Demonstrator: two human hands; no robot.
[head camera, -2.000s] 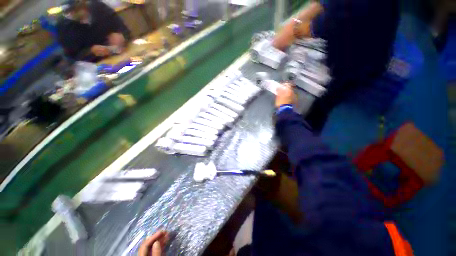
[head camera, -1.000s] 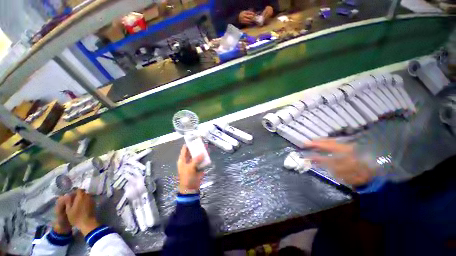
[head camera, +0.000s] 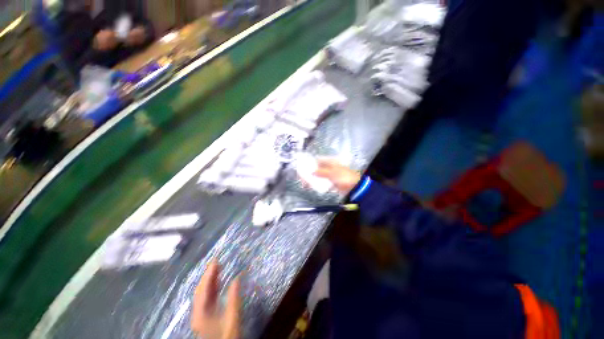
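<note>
My right hand (head camera: 339, 175) is shut on a white handheld fan (head camera: 314, 173), holding it over the mat beside the row of fans; its round slotted head points toward the row. My left hand (head camera: 218, 306) is at the bottom edge, partly cut off, empty, with thumb and fingers apart. A slanting row of white fans (head camera: 242, 163) lies along the conveyor edge. A dark stick with a white lumpy tip and pale yellow end, perhaps a brush (head camera: 311, 210), lies on the bubble wrap mat (head camera: 258, 255). The picture is blurred.
A small group of fans (head camera: 151, 242) lies near the green conveyor (head camera: 119, 179). More white fans or parts (head camera: 401, 69) lie at the bench's far end, beside a person in dark clothes (head camera: 487, 59). A red stool (head camera: 487, 192) stands right. Another person's hands show across the belt.
The view has swung right. My right hand, empty before, now holds a fan. My left hand held a fan upright and is now empty.
</note>
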